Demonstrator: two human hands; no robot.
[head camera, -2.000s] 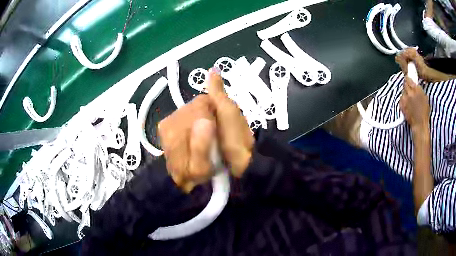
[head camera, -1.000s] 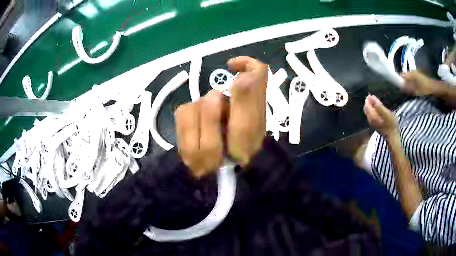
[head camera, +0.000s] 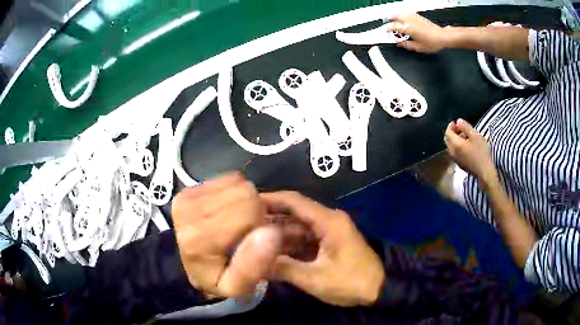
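Note:
My left hand (head camera: 219, 238) is curled at the lower centre, its thumb across the front. My right hand (head camera: 334, 251) is beside it with bent fingers, touching or overlapping it. A white curved housing (head camera: 219, 310) shows below my left hand, running towards the lower left. Its upper end is hidden by my hands, and my right hand's hold on it is unclear. Beyond them, several white shell covers (head camera: 325, 163) with round cross-patterned ends lie on the black ledge. Two curved housings, one on the left (head camera: 184, 136) and one on the right (head camera: 232, 124), lie beside them.
A large heap of white parts (head camera: 82, 197) lies to the left. Curved housings (head camera: 67, 98) lie on the green belt (head camera: 140, 70) behind the white rail (head camera: 280, 32). At right, a co-worker's hand (head camera: 416, 33) is on a shell cover near the rail; their other hand (head camera: 467, 145) is near the ledge edge.
My hands have moved lower in the picture, and the housing shows lower and less. The co-worker's hand has moved from the right to the cover by the rail. The view has shifted.

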